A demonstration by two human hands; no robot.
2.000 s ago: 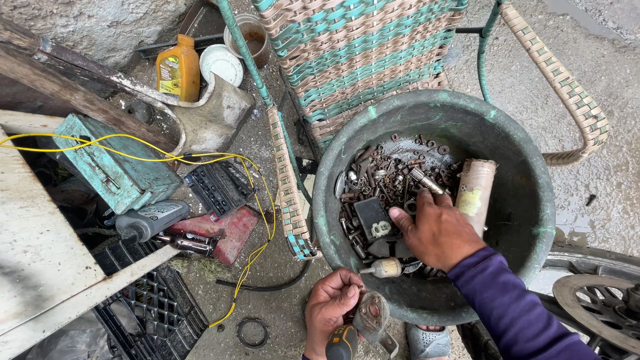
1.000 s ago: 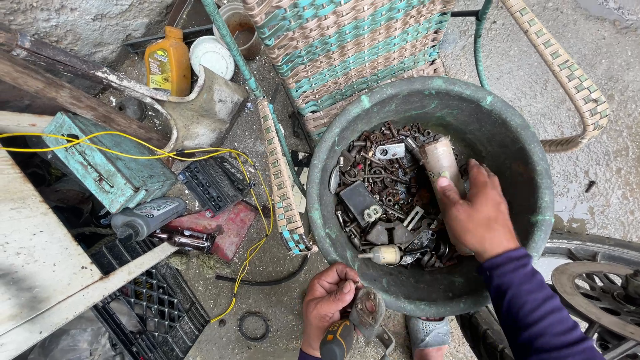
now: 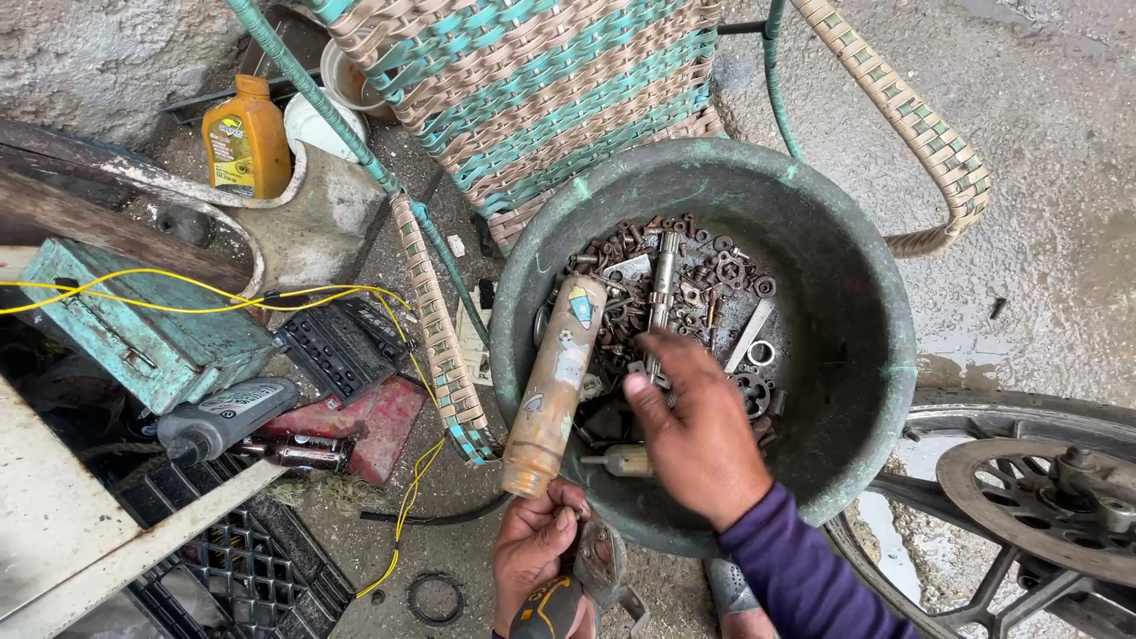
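A large dark rubber tub [image 3: 852, 337] holds rusty bolts, nuts and washers [image 3: 630, 240]. My right hand [image 3: 697, 417] is over these parts, its fingers at the lower end of a splined metal shaft [image 3: 663, 275]; whether they grip it cannot be seen. A worn plastic bottle [image 3: 555, 382] with stickers leans across the tub's left side, its neck just above my left hand [image 3: 537, 541]. That hand is closed around a small metal piece, a metal bracket [image 3: 601, 555] and a tool with a black and yellow handle [image 3: 546, 612]. A small plastic filter [image 3: 621, 461] lies low in the tub.
A woven chair [image 3: 568, 98] stands behind the tub. At the right lies a motorcycle wheel with a brake disc [image 3: 1021, 506]. To the left are a yellow oil bottle [image 3: 248, 142], a teal metal box [image 3: 151, 328], a grey bottle [image 3: 235, 413], a black crate [image 3: 240, 550] and a yellow cable [image 3: 408, 497].
The worn bottle, under my right hand at the tub's right side one second ago, now leans at the left side. My right hand has let go of it and is over the metal parts.
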